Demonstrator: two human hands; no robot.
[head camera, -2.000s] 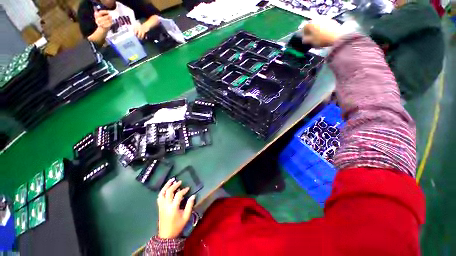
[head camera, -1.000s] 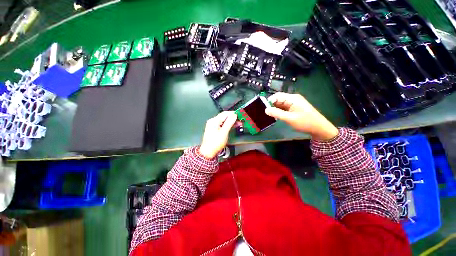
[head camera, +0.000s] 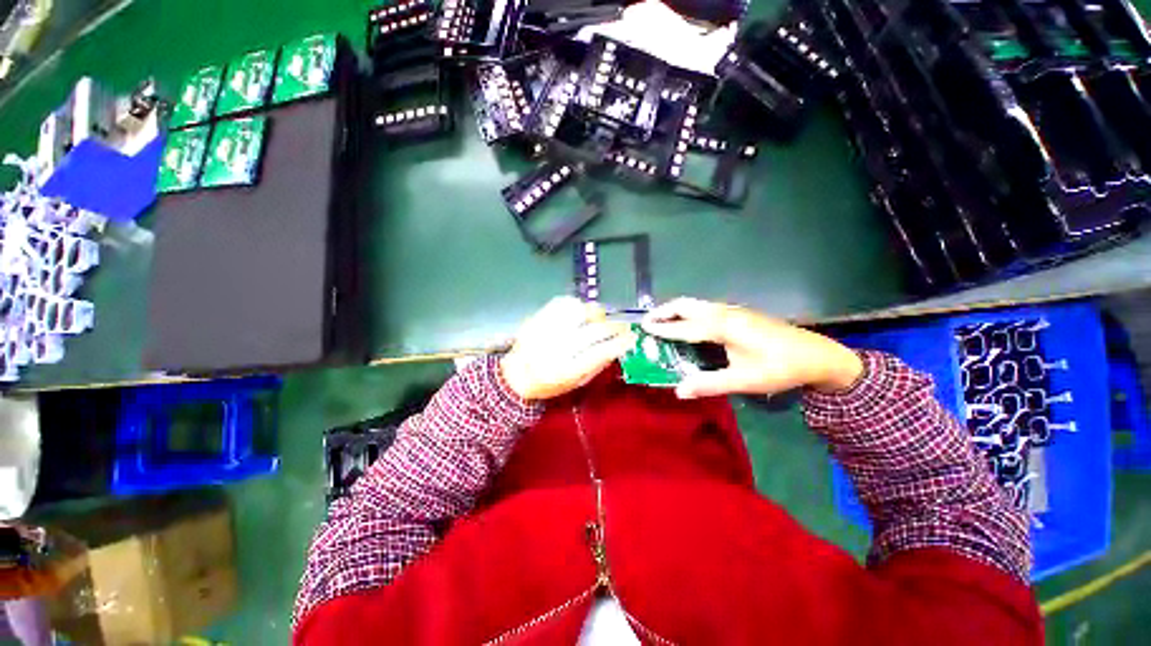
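Note:
A green circuit board (head camera: 654, 358) is held between my two hands at the bench's front edge, its green side facing me. My left hand (head camera: 563, 348) grips its left end. My right hand (head camera: 745, 350) holds its right side, with fingers above and thumb below. The fingers hide part of the board. A black plastic frame (head camera: 645, 268) lies on the mat just beyond my hands. More black frames (head camera: 619, 107) lie in a loose pile behind it.
A dark foam pad (head camera: 246, 271) at left bears several finished modules (head camera: 236, 152). Pale parts (head camera: 44, 284) and a blue bin (head camera: 101, 179) are far left. Stacked blister trays (head camera: 934, 164) stand at right. Below are a blue crate (head camera: 1079, 442) and a cardboard box (head camera: 164, 568).
The board has turned from its dark screen side to its green side and come closer to my body. A single frame now lies just beyond my hands.

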